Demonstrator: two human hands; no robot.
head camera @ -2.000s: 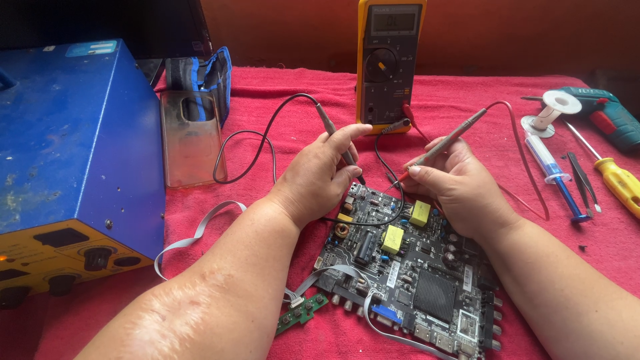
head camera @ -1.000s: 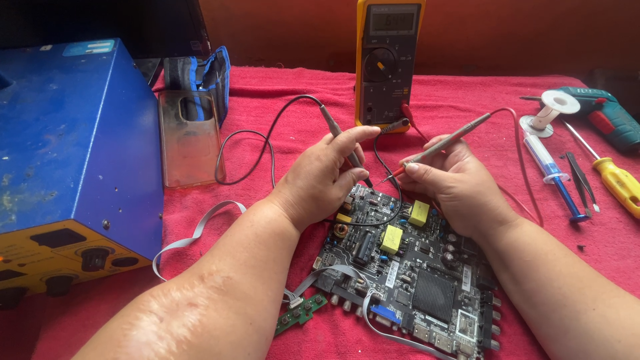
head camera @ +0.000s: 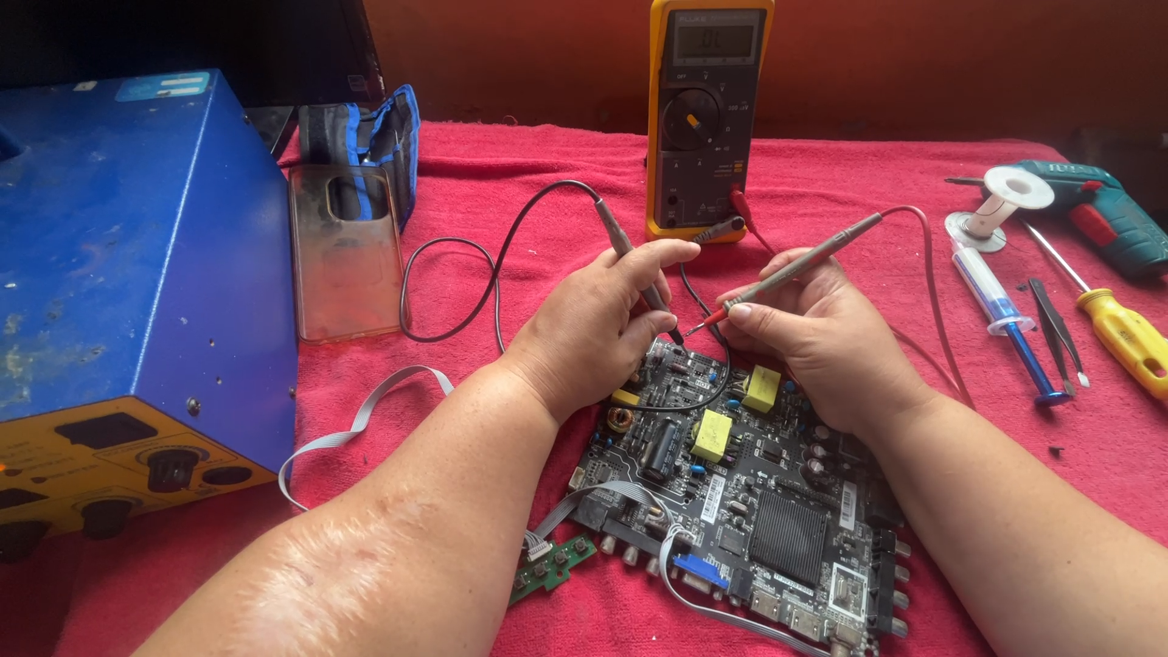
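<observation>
A black circuit board (head camera: 730,493) with yellow transformers and a finned heat sink lies on the red cloth. My left hand (head camera: 607,319) grips the black-lead test probe (head camera: 620,239), its tip at the board's far edge. My right hand (head camera: 812,328) holds the red-lead test probe (head camera: 808,258) slanted, its tip just beside the black one; whether it touches the board I cannot tell. Beyond both hands a yellow-framed Fluke multimeter (head camera: 707,128) stands upright with both leads running to it. The black lead loops over the board.
At left stand a blue bench unit (head camera: 219,274) with knobs and a clear phone case (head camera: 342,274). To the right lie a solder spool (head camera: 990,214), a syringe (head camera: 1004,319), tweezers (head camera: 1054,333), a yellow-handled screwdriver (head camera: 1122,338) and a green power tool (head camera: 1104,219). A small green button board (head camera: 557,566) lies near the front.
The red probe's tip has moved left and down toward the black probe's tip. Both hands keep hold of their probes.
</observation>
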